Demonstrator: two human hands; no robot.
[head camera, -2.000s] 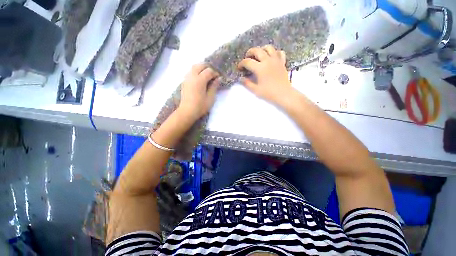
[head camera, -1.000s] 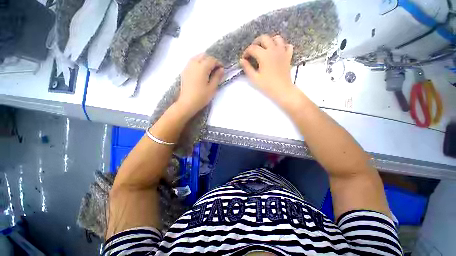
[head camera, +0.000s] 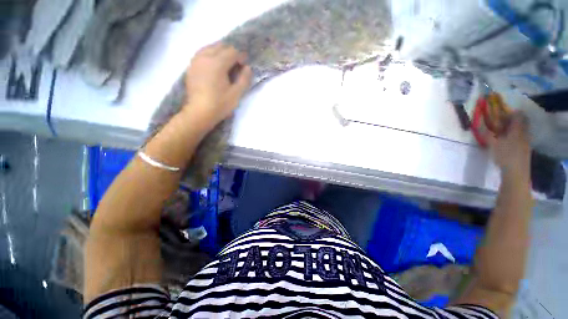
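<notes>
A long, curved, speckled grey-brown fabric piece (head camera: 305, 34) lies on the white table, its right end by the sewing machine (head camera: 461, 31) and its left end hanging over the front edge. My left hand (head camera: 218, 78) grips the fabric's lower edge with fingers and thumb pinched. My right hand (head camera: 511, 137) is blurred and off the fabric, at the red and orange-yellow handles of the scissors (head camera: 480, 121). Whether its fingers have closed on them cannot be made out.
Grey, dark and white cut pieces (head camera: 118, 31) lie at the table's left. A dark pad (head camera: 548, 176) is at the far right. Blue crates (head camera: 405, 233) stand under the table, with heaped speckled cloth (head camera: 71, 252) below left. A marked strip (head camera: 299, 168) runs along the front edge.
My right hand has left the fabric and moved right to the scissors. My left hand stays on the fabric. The whole view has shifted, so the table's things appear further left.
</notes>
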